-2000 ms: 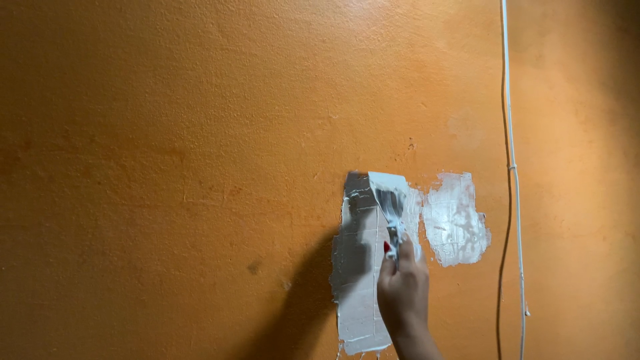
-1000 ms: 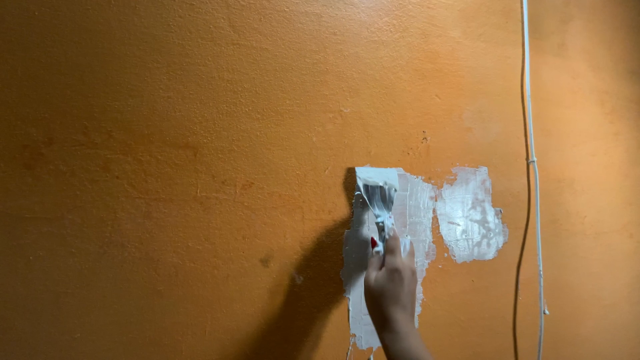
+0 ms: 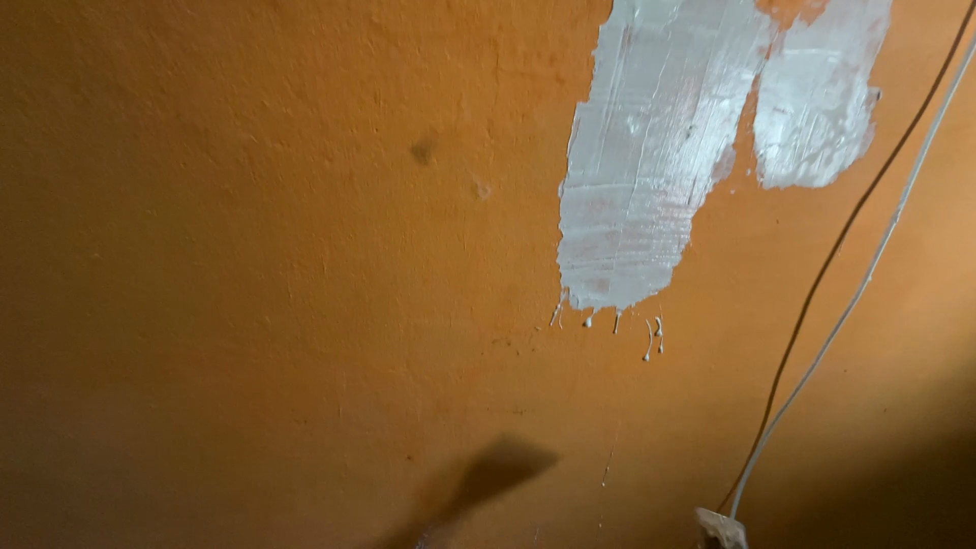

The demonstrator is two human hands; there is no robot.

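Note:
Neither of my hands shows in the head view. A long patch of wet white filler (image 3: 633,168) covers part of the orange wall (image 3: 305,252), with ragged edges and small drips below its lower end. A smaller white filler patch (image 3: 816,114) lies to its right, an orange gap between their lower parts. A dark, blade-shaped shadow (image 3: 503,469) falls on the wall low in the middle. At the bottom edge, right of centre, a pale, smeared object (image 3: 720,528) is partly cut off; whether it is the putty knife or a wall fixture, I cannot tell.
A thin white cable (image 3: 862,290) runs down the wall on the right, slanting to the pale object at the bottom, with its shadow beside it. A small dark spot (image 3: 423,149) marks the wall left of the long patch.
The hand that held the putty knife against the long patch has left the view, and the patch's upper part is out of frame. The view has moved down and tilted.

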